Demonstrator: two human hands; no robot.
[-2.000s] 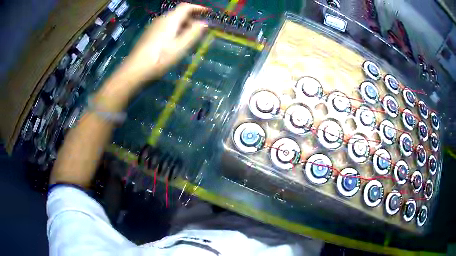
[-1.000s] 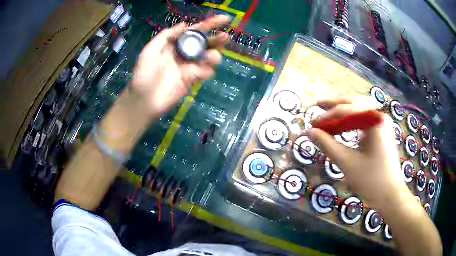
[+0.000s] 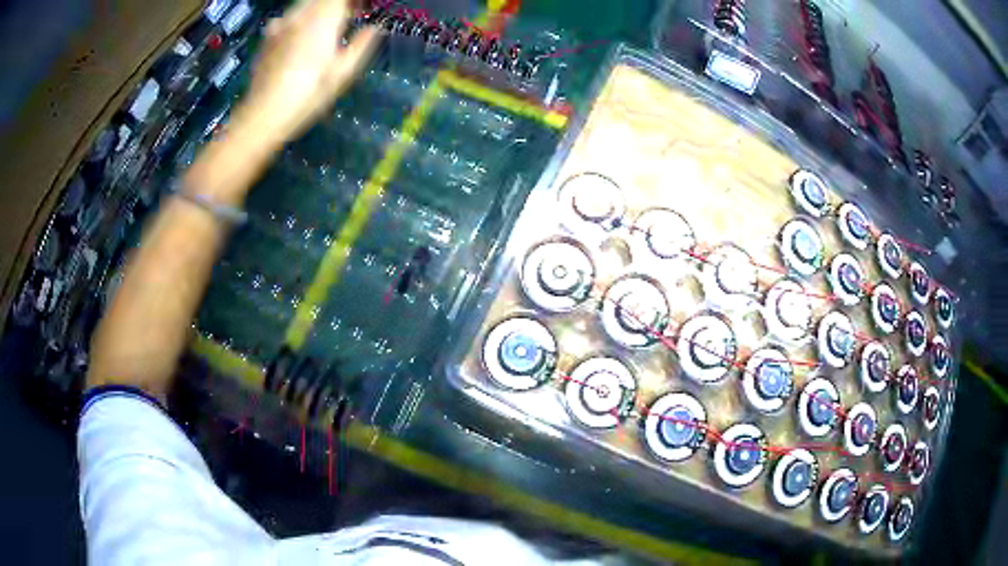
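Observation:
My left hand [image 3: 313, 55] is at the top left, blurred and partly cut off by the top edge, over the far rows of the slotted clear tray [image 3: 381, 210]. Whether it holds a disc cannot be told. Dark discs [image 3: 475, 42] stand on edge in the slotted tray's far row, and several more are at its near edge. At right, the large clear tray [image 3: 685, 122] looks tan inside and holds rows of flat speaker drivers [image 3: 520, 352] with white rings, blue or pale centres and thin red wires. My right hand is not in view.
Stacked trays with dark parts and white labels [image 3: 144, 100] are at far left beside brown cardboard [image 3: 66, 66]. Clear trays with dark disc columns and a white label [image 3: 732, 73] lie at the back right. Yellow tape [image 3: 365, 210] marks the green mat.
My left hand has moved up and left; the disc seen in it one second ago no longer shows. My right hand with the red probe has left the picture. The camera view has shifted.

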